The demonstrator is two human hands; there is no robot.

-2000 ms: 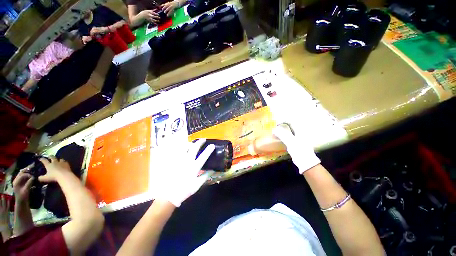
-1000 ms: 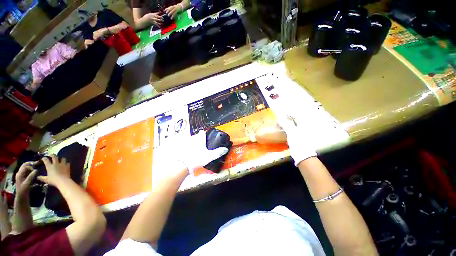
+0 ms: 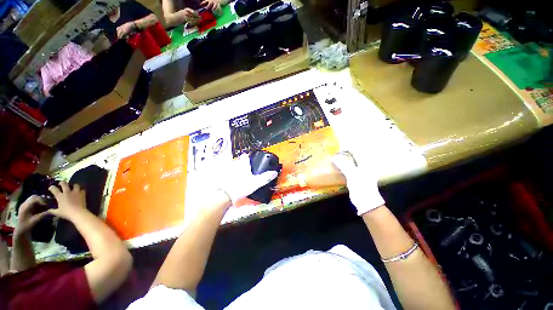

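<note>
My left hand, in a white glove, holds a black housing over the front edge of the printed work mat. The housing is tilted, its smooth rounded side showing. My right hand, also gloved, is closed around a tan, translucent squeeze bottle. The bottle's narrow end points left toward the housing. A gap between tip and housing is hard to judge because of glare.
A plain orange sheet lies left. Black housings stand in a carton tray behind and on brown board at right. A metal post rises at the back. A parts bin is below right. A worker's hands are at left.
Since two seconds ago, my left hand has turned the housing from lying sideways to a tilted position with its rounded side showing. My right hand still holds the bottle in nearly the same place.
</note>
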